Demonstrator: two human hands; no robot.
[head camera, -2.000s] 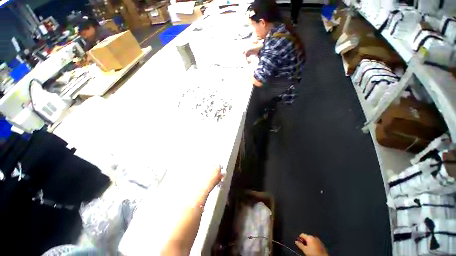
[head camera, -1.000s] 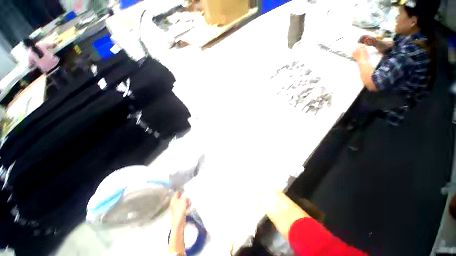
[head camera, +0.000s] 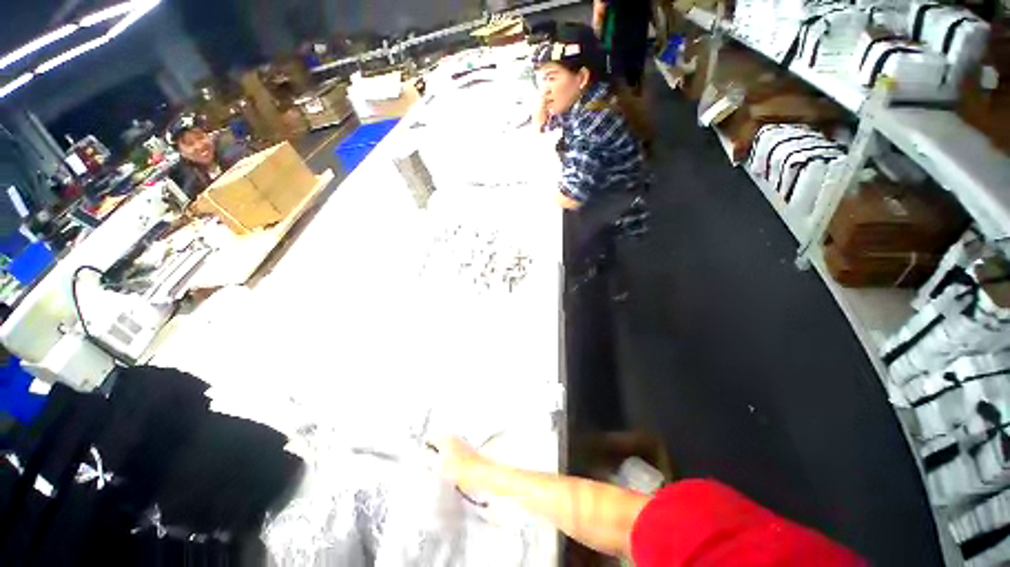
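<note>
My right hand (head camera: 456, 463) reaches in from the lower right, with a red sleeve behind it. It is over the white tabletop (head camera: 332, 321), at the near clear plastic bags (head camera: 371, 515). A thin dark line shows by its fingertips; glare and blur hide whether the fingers hold anything. My left hand is not in view. Small metal trims (head camera: 495, 264) lie loose in a patch further up the table. Black fabric bundles (head camera: 210, 460) with white ties lie at the lower left.
A person in a checked shirt (head camera: 604, 150) is at the table's right side. A grey upright block (head camera: 415, 179) stands on the table. A cardboard box (head camera: 620, 460) is below the right edge. Shelves (head camera: 842, 166) of white bundles line the dark aisle. Another person (head camera: 199, 150) is at upper left.
The view has swung away from the fan and blue tape roll. My left hand has left the picture. My right hand has come from the table's edge to the plastic bags.
</note>
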